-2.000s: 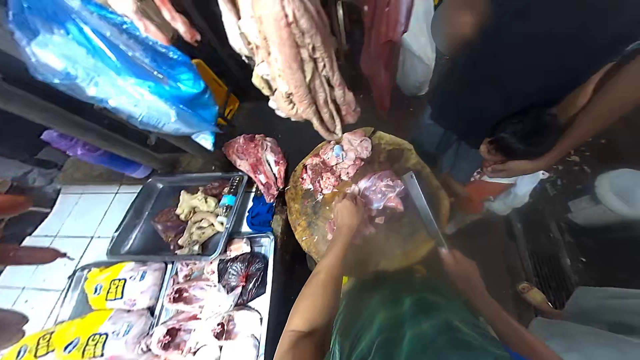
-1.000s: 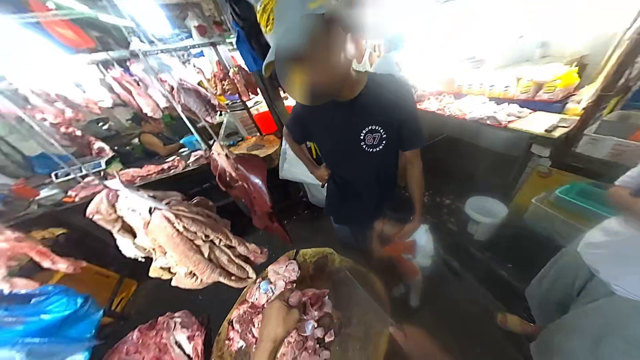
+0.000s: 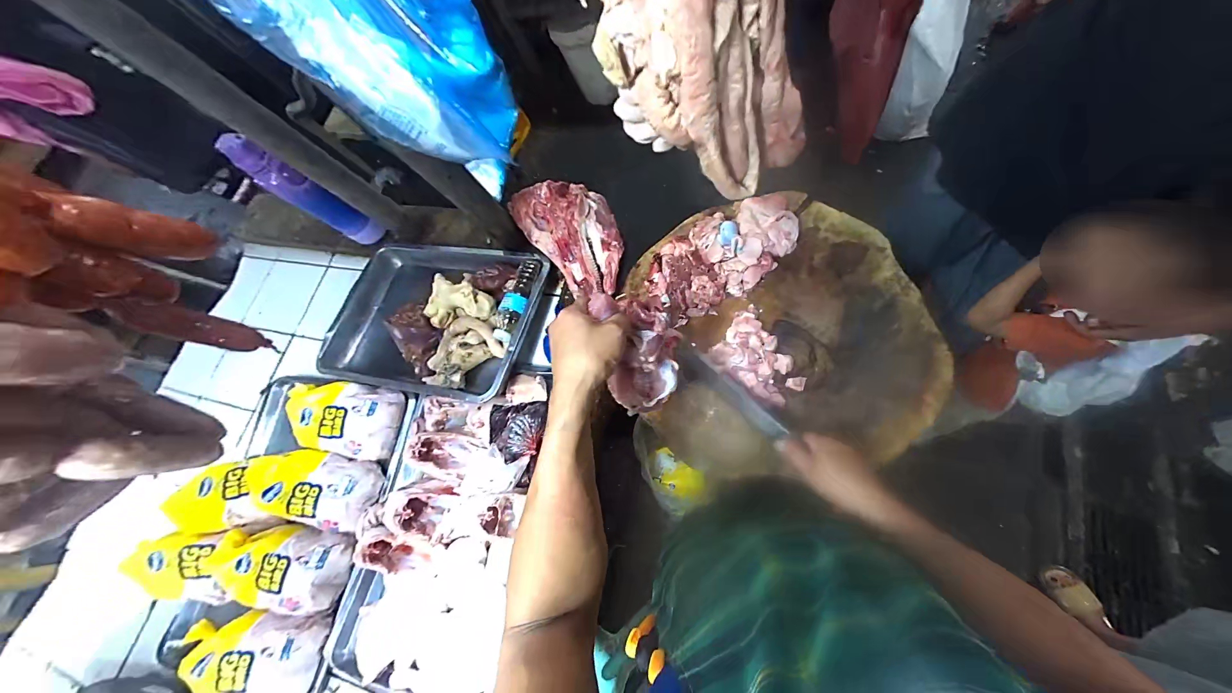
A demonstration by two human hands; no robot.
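My left hand [image 3: 587, 348] is closed around raw meat at the left edge of a round wooden chopping block [image 3: 866, 318]. A large skinned piece of meat with bone [image 3: 568, 231] extends beyond the fist, and a chunk of raw meat [image 3: 643, 371] lies to its right. My right hand [image 3: 835, 472] grips a cleaver [image 3: 736, 395], its blade slanting up and left over the block's near part; the handle is mostly hidden by the fingers. Cut meat pieces [image 3: 712, 260] lie along the block's far left, and a smaller pile of cut pieces [image 3: 756, 356] lies near its middle.
A black tray [image 3: 356, 318] holds offal and a bottle. Bagged whole chickens [image 3: 318, 491] and a tray of cut meat [image 3: 443, 462] stand left, on white tiles. Intestines [image 3: 712, 87] and a blue plastic bag [image 3: 404, 77] hang ahead. Another person [image 3: 1088, 115] with a bag is at right.
My left hand has moved from the meat on the block to its left edge. The view tilted up, then back down.
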